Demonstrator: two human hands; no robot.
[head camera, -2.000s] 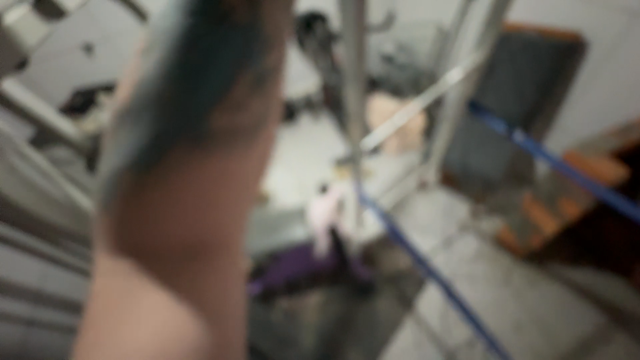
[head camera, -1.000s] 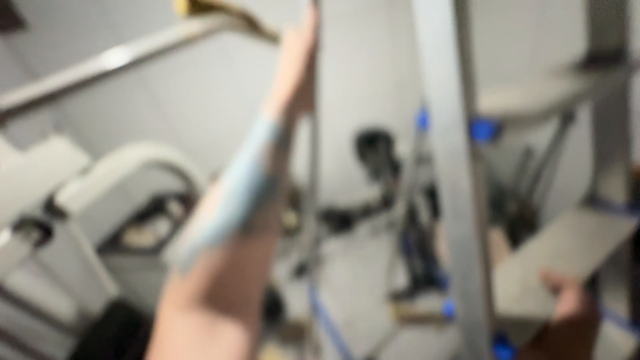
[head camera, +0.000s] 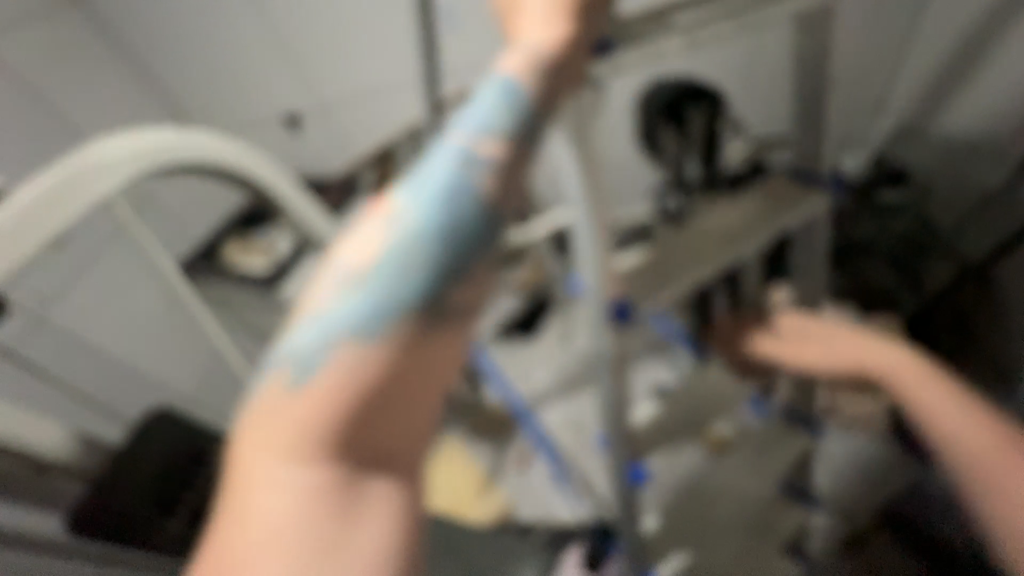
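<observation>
The view is badly blurred. My left arm, with a blue-green patch on the forearm, reaches up through the middle, and my left hand (head camera: 552, 24) is at the top edge by the upper end of a pale metal upright (head camera: 592, 240). Its fingers are cut off or hidden. At right, my right hand (head camera: 784, 340) is stretched out near a metal frame with blue fittings, just below a grey-brown flat step or shelf (head camera: 720, 236). Whether it touches the frame is unclear.
A curved white tube (head camera: 168, 144) arches at the left, with a black pad (head camera: 148, 480) below it. A black round object (head camera: 684, 120) is behind the frame. A blue strip (head camera: 520, 412) slants across the lower middle, beside a yellowish item (head camera: 464, 480).
The view has swung strongly. My right hand, on or near a flat grey-brown panel a second ago, is now stretched out below a similar panel. My left arm remains raised.
</observation>
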